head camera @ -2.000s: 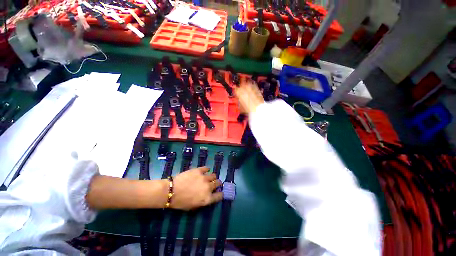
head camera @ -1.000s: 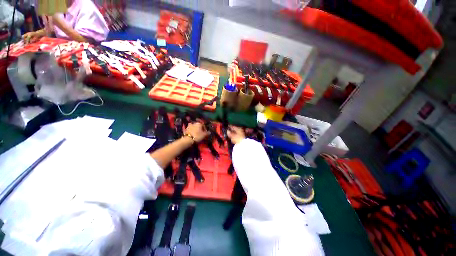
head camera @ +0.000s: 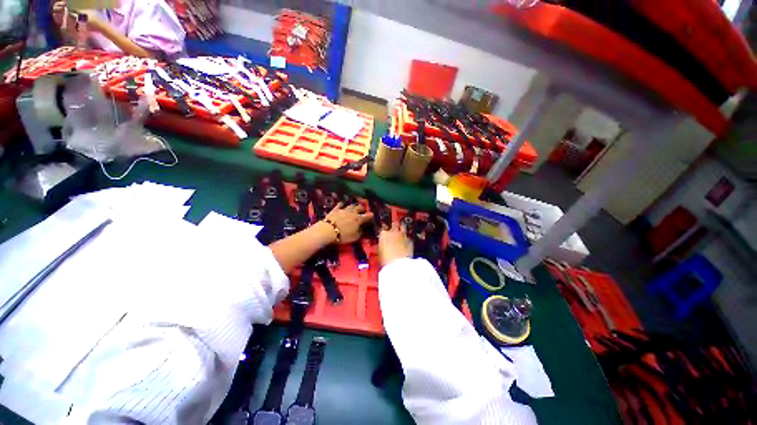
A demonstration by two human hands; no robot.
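Black smartwatches (head camera: 301, 296) lie heaped on an orange-red tray (head camera: 353, 300) in front of me. My left hand (head camera: 348, 222) reaches over the back middle of the tray, its fingers among the watches and straps. My right hand (head camera: 395, 244) is just to its right, fingertips at the dark watches. The fingertips of both hands are small and merge with the black straps, so I cannot tell whether either holds a watch. Several more watches (head camera: 302, 413) lie in a row on the green bench at the bottom, cut off by the edge.
White paper sheets (head camera: 50, 249) lie at left. Behind the tray are an empty-pocketed orange tray (head camera: 311, 143) with papers and brown cups (head camera: 388, 158). At right are a blue box (head camera: 488, 232), tape rings (head camera: 486, 274), a clear bottle (head camera: 516, 309) and a metal post. A person sits at the back left.
My left hand has moved from the bench row up to the tray, beside my right hand. The view has tilted up. Over the last second my left hand has shifted slightly right.
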